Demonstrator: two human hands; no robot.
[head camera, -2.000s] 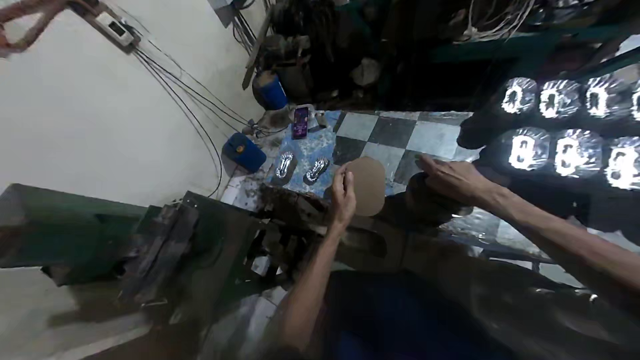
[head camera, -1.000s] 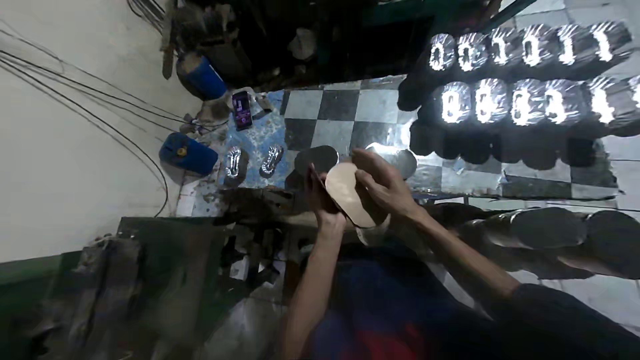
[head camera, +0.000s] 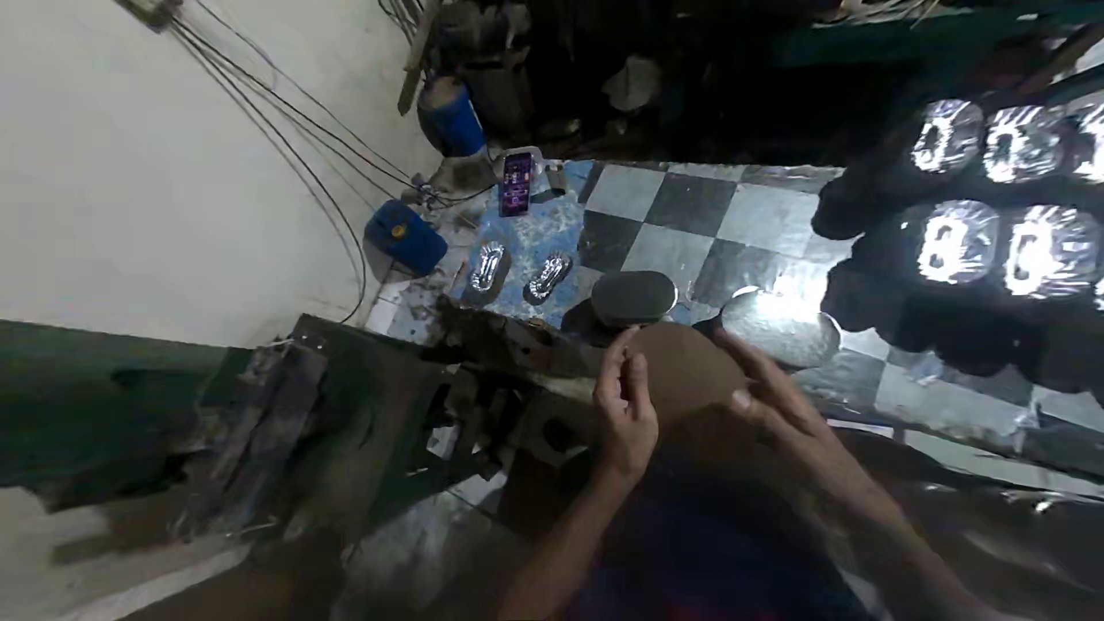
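Note:
Both my hands hold a flat brown rounded piece (head camera: 686, 371), its material unclear, above the near edge of the tiled bench. My left hand (head camera: 628, 410) grips its left edge with the thumb up. On its right side is my right hand (head camera: 780, 410), the thumb near its lower right edge. Just beyond the piece, a dark oval block (head camera: 634, 296) lies on the black and white tiles. To its right is a shiny grey oval piece (head camera: 780, 328). Two small shiny metallic oblong pieces, one at the left (head camera: 488, 266) and one beside it (head camera: 548, 274), lie on the blue patch.
Shiny moulded pieces (head camera: 957, 241) stand in rows on dark stacks at the right. A phone (head camera: 517, 184) with a lit screen lies at the bench's back left, near a blue jerrycan (head camera: 405, 237) and a blue container (head camera: 451, 116). Cables (head camera: 285, 129) hang along the wall. Green machinery (head camera: 362, 431) stands at lower left.
A second ago the held piece showed a pale face; now a brown face shows. Both hands remain on it. Two seconds ago my right hand was apart from it, to the right.

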